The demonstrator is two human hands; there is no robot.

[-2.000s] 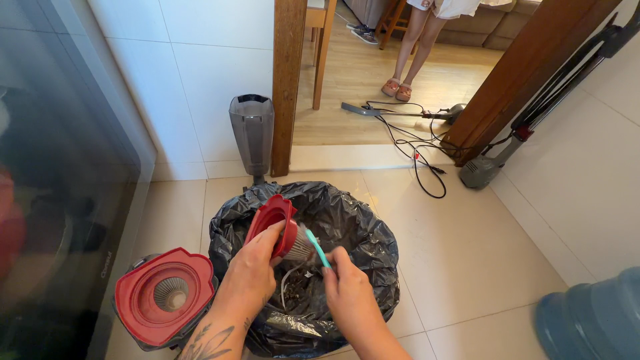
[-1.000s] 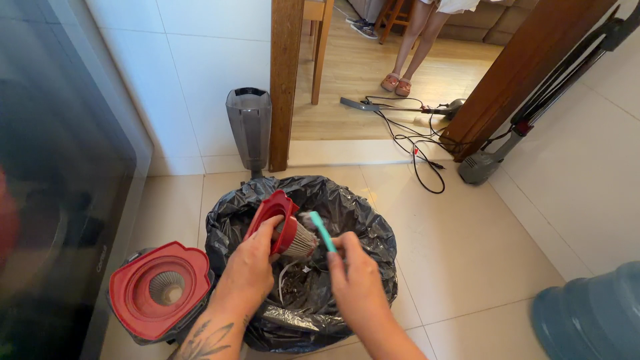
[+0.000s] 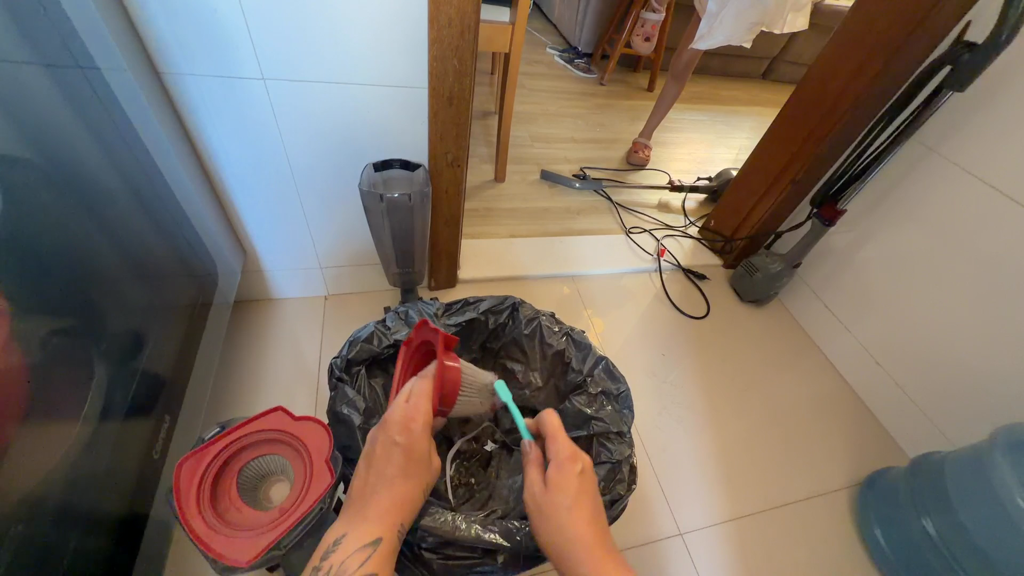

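Observation:
My left hand (image 3: 410, 448) grips the red frame of a pleated vacuum cleaner filter (image 3: 472, 390), tilted with its pleats toward the right. In my right hand (image 3: 560, 472) is a turquoise toothbrush (image 3: 512, 408), its head at the end of the pleats. Both hands are over a bin lined with a black plastic bag (image 3: 592, 376), with dust and debris (image 3: 480, 468) inside. A second red-framed filter (image 3: 192, 488) rests on a dark container at the bin's left. The toothbrush's bristles are hard to make out.
A translucent grey vacuum dust cup (image 3: 396, 224) stands behind the bin by the wooden door frame (image 3: 450, 144). Black cords (image 3: 632, 228) and a stick vacuum (image 3: 640, 186) lie across the doorway. Another vacuum (image 3: 772, 272) leans at right, near a blue water jug (image 3: 944, 500). A person's leg (image 3: 672, 96) shows beyond.
The toothbrush has shifted from the side of the pleats to their end. Beyond the doorway, the person has raised one foot, which was on the floor before.

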